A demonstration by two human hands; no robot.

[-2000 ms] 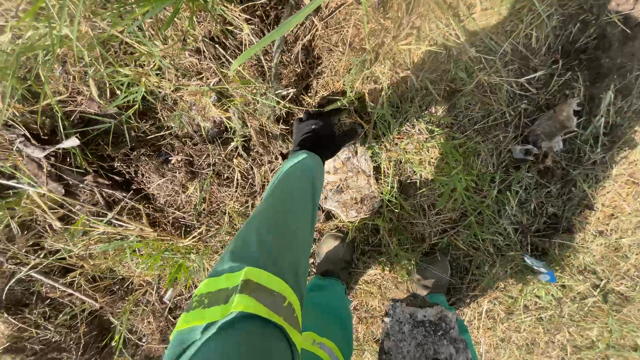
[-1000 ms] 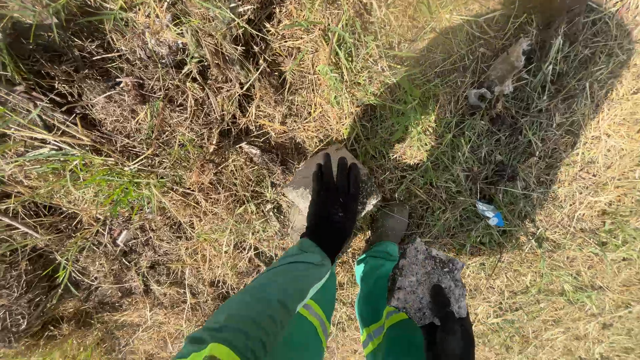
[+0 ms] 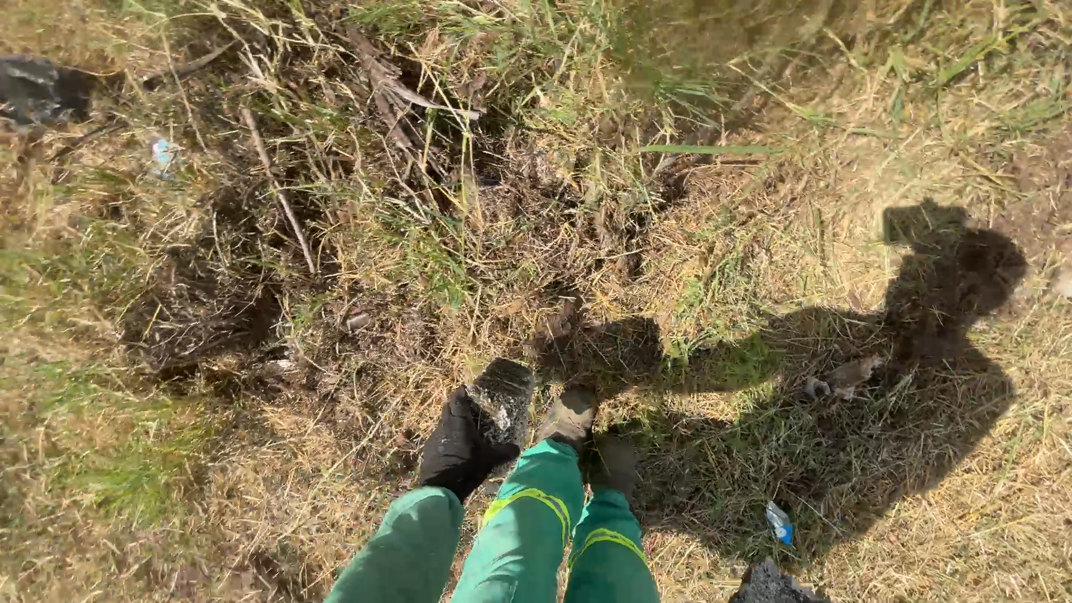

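My left hand (image 3: 465,448), in a black glove, grips a rough grey chunk of stone or concrete (image 3: 502,400) by its left side. The chunk is held left of my boots, its dark upper face in shade. A second rough grey chunk (image 3: 772,584) shows only in part at the bottom edge, right of my legs. My right hand is out of the frame, so its hold on that second chunk cannot be seen.
Dry cut grass (image 3: 318,494) covers the ground around my boots (image 3: 571,414). Sticks (image 3: 280,193) and tangled stems lie ahead. Blue-and-white litter (image 3: 779,523) and a torn brownish scrap (image 3: 850,375) lie to the right; a dark lump (image 3: 38,90) is at the far left.
My left hand lay fingers-spread on a pale chunk one second ago; now it grips a chunk beside my boots. My right hand has gone out of view. The view has swung left.
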